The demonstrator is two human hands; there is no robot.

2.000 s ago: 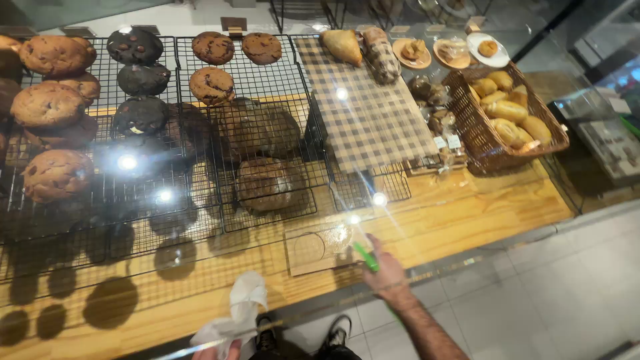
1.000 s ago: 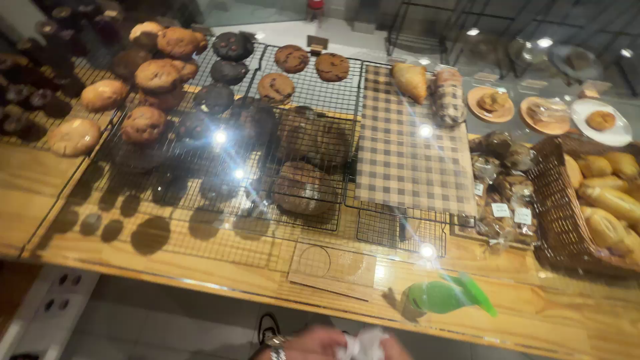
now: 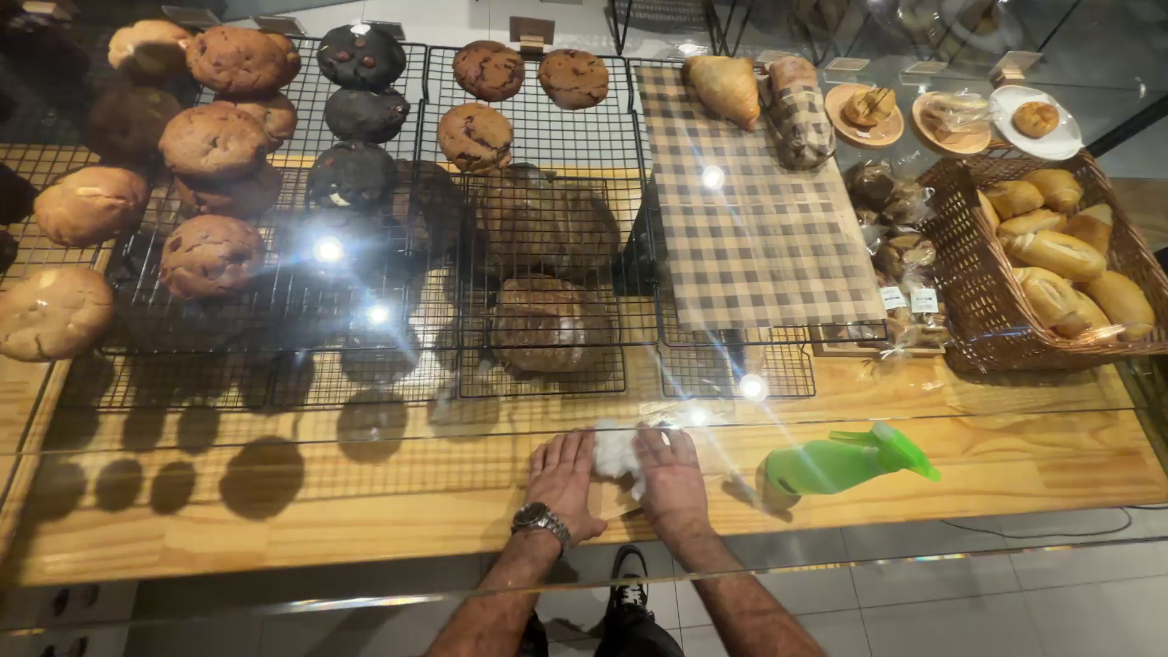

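Both hands lie side by side on the glass of a bakery display case, at its near part. My left hand (image 3: 563, 479), with a metal wristwatch, rests with its fingers spread along the left edge of a crumpled white cloth or paper towel (image 3: 617, 452). My right hand (image 3: 672, 479) presses on the right side of the same towel. A green spray bottle (image 3: 826, 466) lies on its side to the right of my right hand. What is under the palms is hidden.
Cookies (image 3: 216, 141) sit on wire racks (image 3: 547, 146) at left and centre. A checkered paper sheet (image 3: 757, 237) bears pastries. At right stand a wicker basket (image 3: 981, 301) of bread rolls and small plates (image 3: 1058, 146). Lights reflect off the glass.
Two seconds ago my right hand was at the green bottle; it is now off it. Both hands have come forward onto the glass with the white towel since one second ago. The view has shifted.
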